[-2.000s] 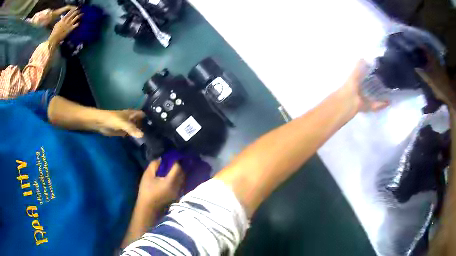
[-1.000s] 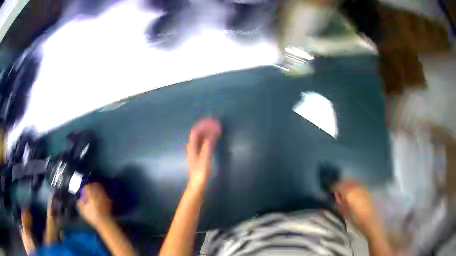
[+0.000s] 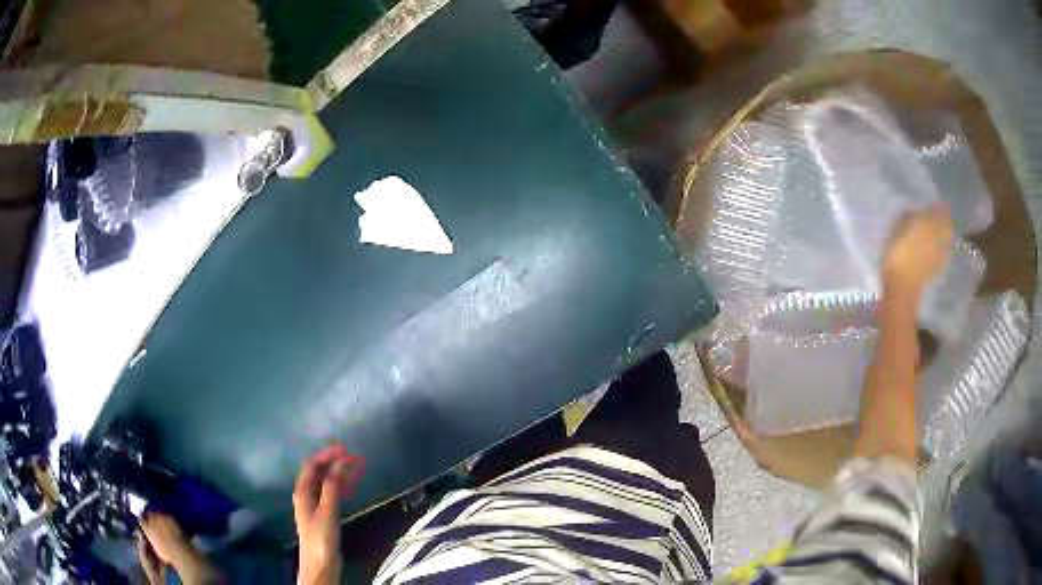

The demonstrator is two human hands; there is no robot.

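My right hand [image 3: 920, 246] reaches into the round-looking brown carton [image 3: 788, 459] and lies on clear ribbed air column bags [image 3: 817, 377]. Its fingers blur into the plastic, so I cannot tell whether they grip one. My left hand [image 3: 322, 486] is over the near left edge of the dark green bench [image 3: 537, 217]. Its fingers are partly curled, with a gap between them, and I see nothing in it. A jagged white piece [image 3: 400, 217] lies on the bench.
Black cameras [image 3: 126, 457] and another person's hand [image 3: 166, 543] are at the lower left. Bagged dark items [image 3: 103, 217] lie on the white strip [image 3: 171, 246]. A pale post [image 3: 299, 131] stands at the bench's far edge. The carton is right of the bench corner.
The view has swung right, from the cameras and white strip to the bench end and carton. My right hand has moved from over the bench into the carton. My left hand has left the bagged camera.
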